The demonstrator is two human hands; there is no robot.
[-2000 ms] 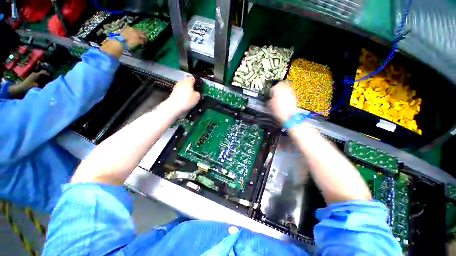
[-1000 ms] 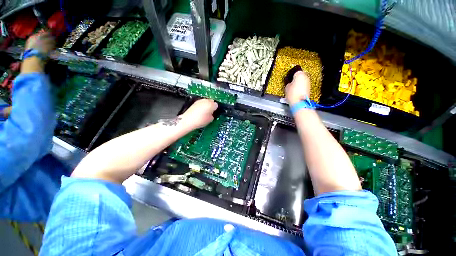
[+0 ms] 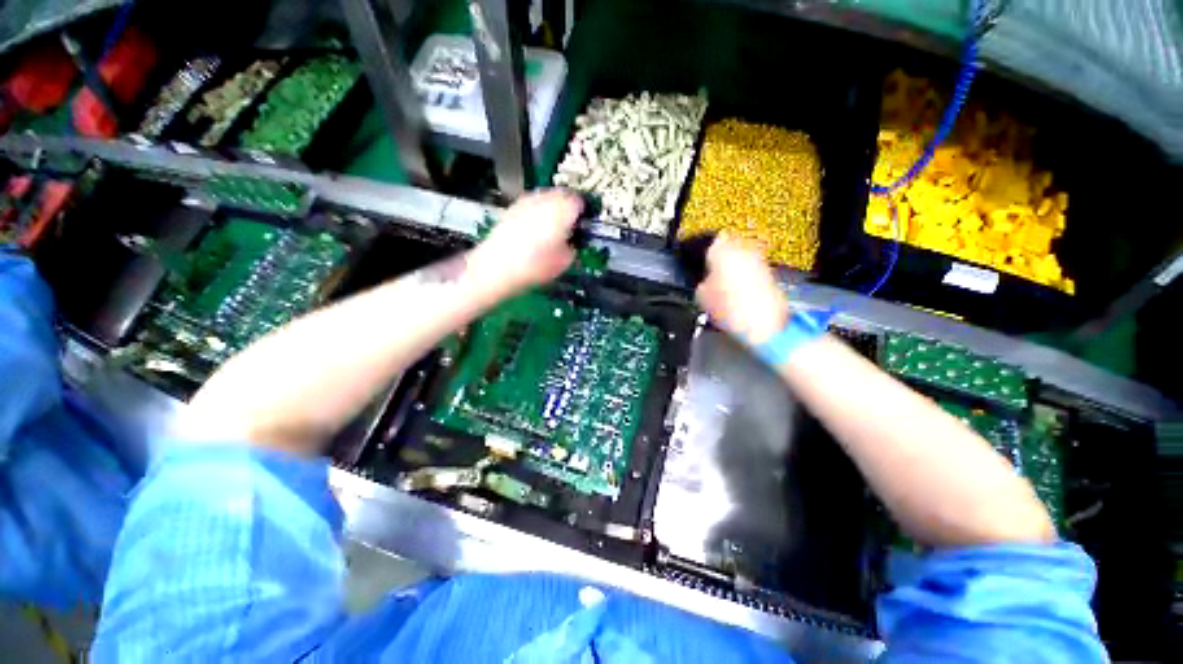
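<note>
A green circuit board [image 3: 558,389] lies in a black pallet [image 3: 370,448] in front of me. My left hand [image 3: 529,243] is over the narrow board strip [image 3: 590,257] at the pallet's far edge, its fingers curled and dark at the tips. My right hand [image 3: 737,285] is over the far rail, just in front of the bin of small yellow parts [image 3: 755,182], with black covers on its fingertips. Whether either hand holds a part is too small to tell. A light blue strap [image 3: 794,337] is on my right wrist.
Off-white parts [image 3: 636,158] and larger yellow parts [image 3: 967,195] lie in bins behind the rail. A metal plate [image 3: 727,448] is right of the pallet. More boards lie left [image 3: 253,285] and right. Metal posts stand before a white lidded box [image 3: 487,91]. A neighbour's blue sleeve [image 3: 52,441] is at left.
My right hand has come out of the small yellow parts bin toward the rail. My left hand has moved from the board's far edge up over the narrow strip. The neighbour's hand has left view.
</note>
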